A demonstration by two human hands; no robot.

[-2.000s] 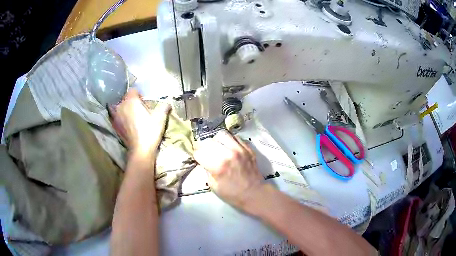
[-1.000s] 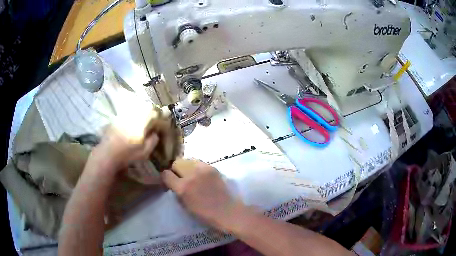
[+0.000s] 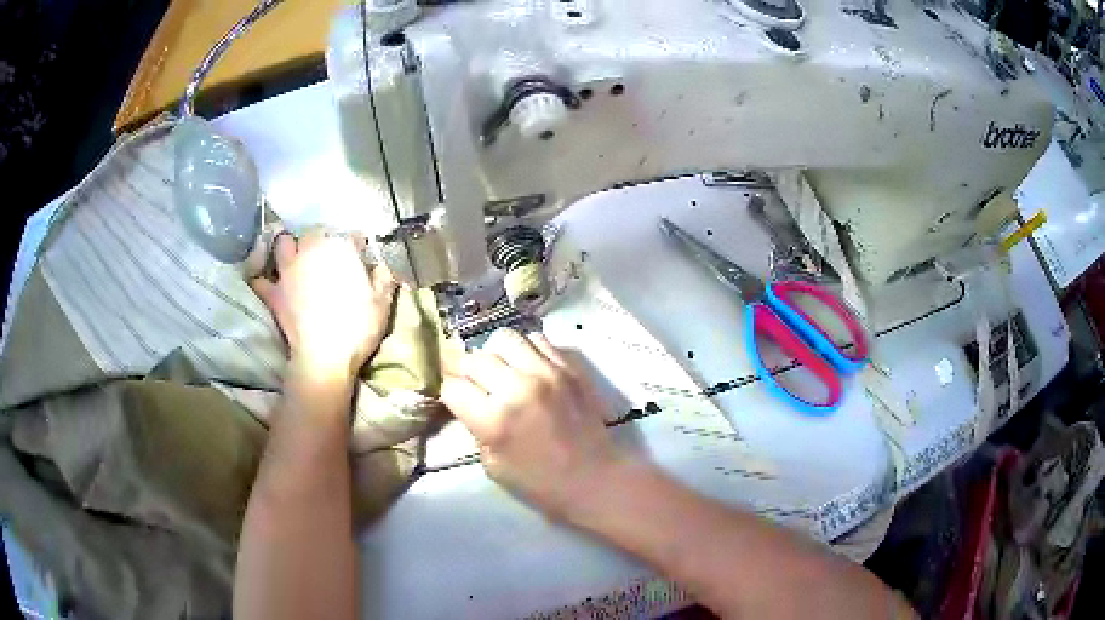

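Note:
A khaki garment with pale striped lining lies heaped left of the needle. Its edge runs to the presser foot of the off-white sewing machine. My left hand lies on the cloth left of the foot, beside the lamp, fingers bent on the fabric. My right hand is just in front of the foot, its thumb side against the cloth edge. Its fingertips are partly hidden by the foot.
Scissors with pink-and-blue handles lie right of the needle. The oval lamp hangs over the lining. A striped strip lies on the bed. A red basket with khaki cloth is at lower right.
The hands held the bunched cloth in front of the foot a second ago. Now the cloth is back at the foot, spread flatter, with the left hand further back and the right hand beside the foot.

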